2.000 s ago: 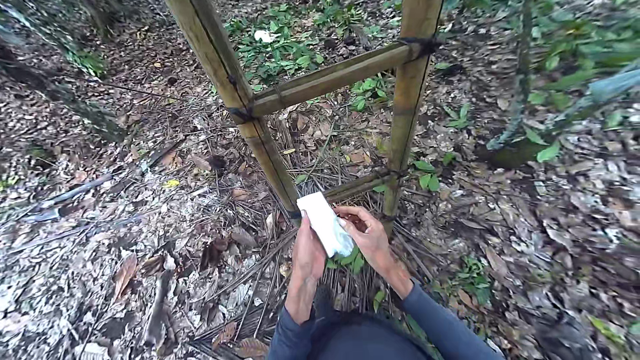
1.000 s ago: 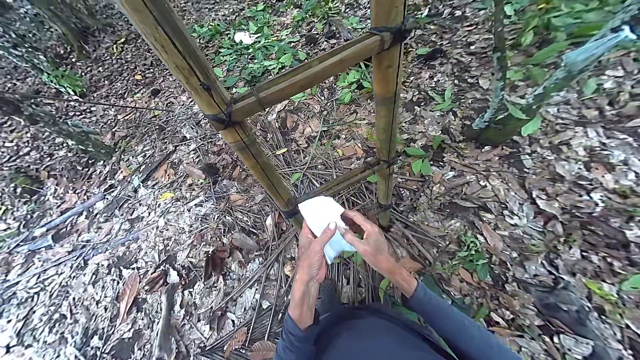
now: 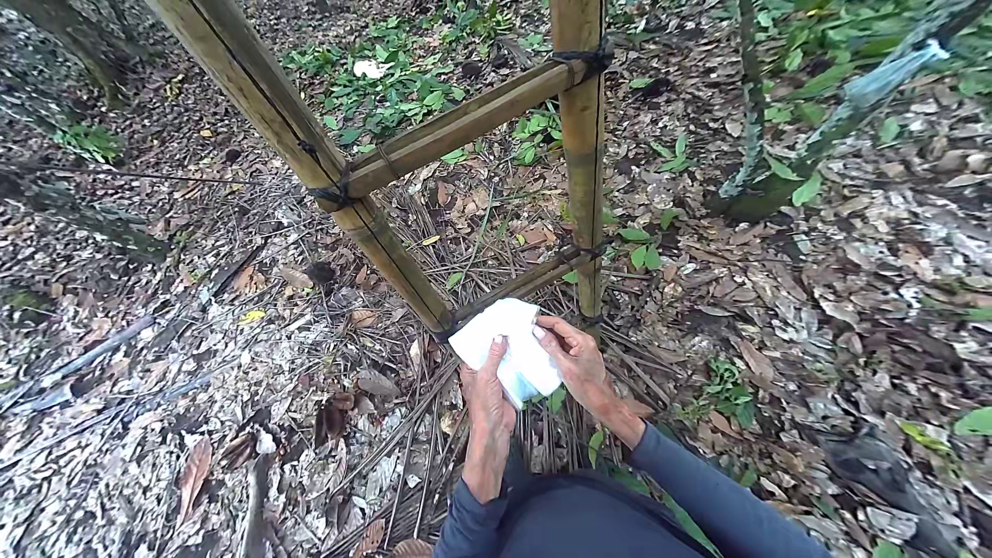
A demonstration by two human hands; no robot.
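Both of my hands hold a white, soft-looking sheet or packet (image 3: 508, 345), perhaps paper or cloth, with a pale bluish part at its lower end. My left hand (image 3: 490, 399) grips it from below left, the thumb lying flat on its front. At its right edge, my right hand (image 3: 577, 363) pinches it between thumb and fingertips. Just beyond stands a bamboo ladder (image 3: 387, 260), its rungs tied to the poles with dark cord. The fingers behind the white piece are hidden.
Dry leaves and long thin stalks cover the ground. The ladder's upper rung (image 3: 465, 128) crosses ahead of me. On the right, a slanting branch (image 3: 837, 132) bears a pale blue strip. Thin trunks (image 3: 77, 46) rise at the far left, and a white thing (image 3: 372, 69) lies among green plants.
The white piece was long and narrow two seconds ago; now it is spread wider, with its edges fanned apart. My right hand has shifted along its right side.
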